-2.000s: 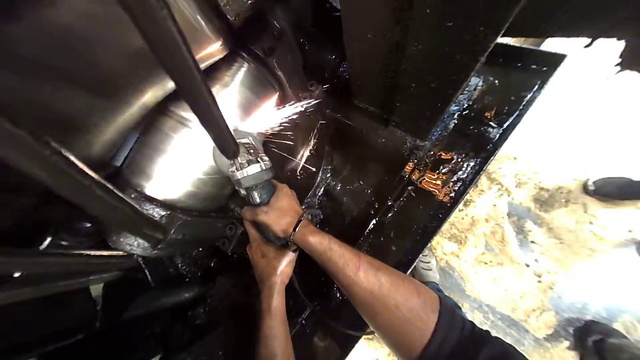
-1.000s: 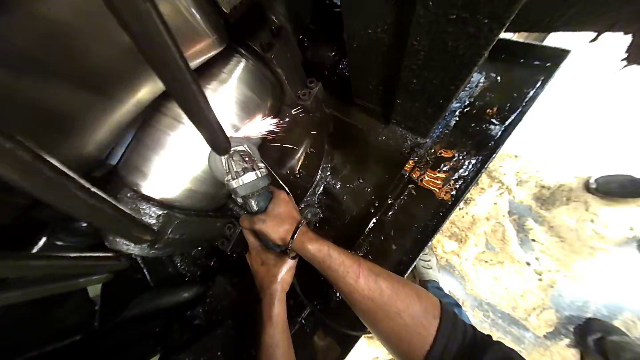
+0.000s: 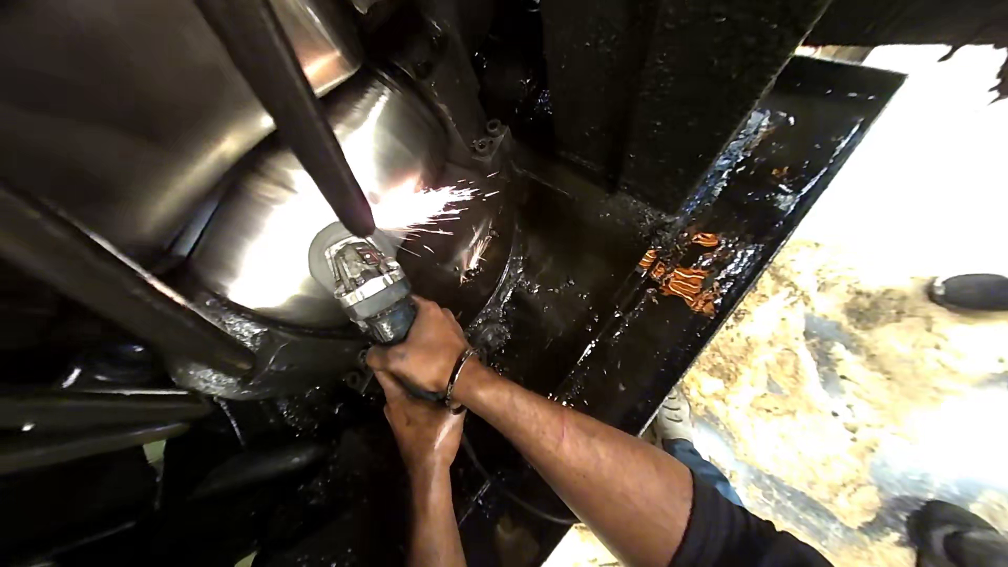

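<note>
An angle grinder (image 3: 368,285) is held in both hands, its disc (image 3: 321,250) at the end of a dark metal bar (image 3: 319,150), throwing sparks to the right. My right hand (image 3: 425,346), with a bracelet at the wrist, wraps the grinder's body just behind the head. Below it, my left hand (image 3: 421,417) grips the rear of the body, partly hidden by the right. Behind the disc lies a shiny curved metal surface (image 3: 268,236). Whether the disc touches the bar or that surface cannot be told.
Another dark bar (image 3: 118,276) slants across the left. Oily black steel plates (image 3: 583,268) lie to the right, with an orange-striped crumpled thing (image 3: 685,285) on them. A power cord (image 3: 512,496) runs below my arms. Shoes (image 3: 972,291) show on the stained floor (image 3: 819,378) at the right.
The spark spray has shrunk and then grown again, still thrown to the right. The grinder head has shifted slightly left and down from its place two seconds ago.
</note>
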